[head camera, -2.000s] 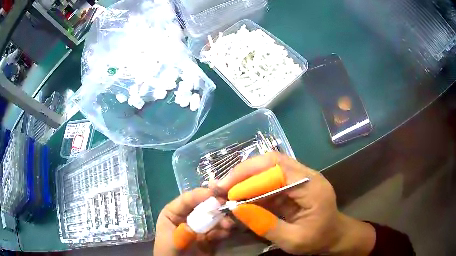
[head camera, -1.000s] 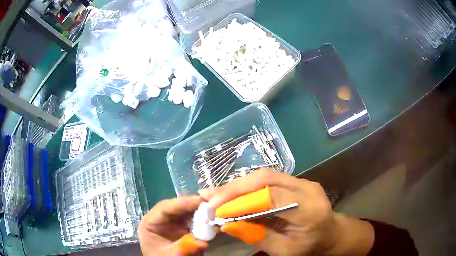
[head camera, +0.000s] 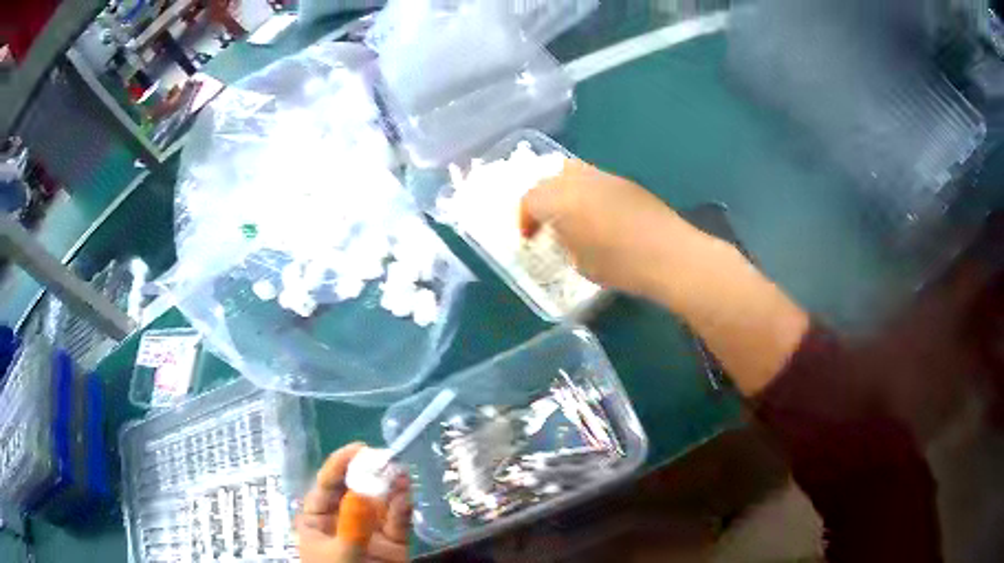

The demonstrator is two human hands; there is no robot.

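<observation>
My left hand (head camera: 350, 515) is at the lower middle, left of the rod tub, and holds a white cap (head camera: 372, 471) between finger and orange-covered thumb. A thin pale rod (head camera: 424, 423) sticks up from the cap, tilted to the right. My right hand (head camera: 600, 225) reaches into the tub of white sleeves (head camera: 498, 176), blurred. Its fingertips are hidden among the sleeves, so its hold cannot be told. The rod tub (head camera: 630, 423) near me holds metal rods (head camera: 484, 456).
A clear bag of white caps (head camera: 319, 357) stands behind my left hand. A blister tray (head camera: 220, 473) and a small labelled box (head camera: 167, 368) are at left, blue-edged trays (head camera: 61, 440) far left. Clear boxes (head camera: 473, 94) stand behind the sleeve tub. A phone (head camera: 721, 225) is partly hidden by my right arm.
My right hand has let go of the rod and moved up and away into the sleeve tub. My left hand keeps the cap and rod, now with the rod pointing more upward. The view has shifted.
</observation>
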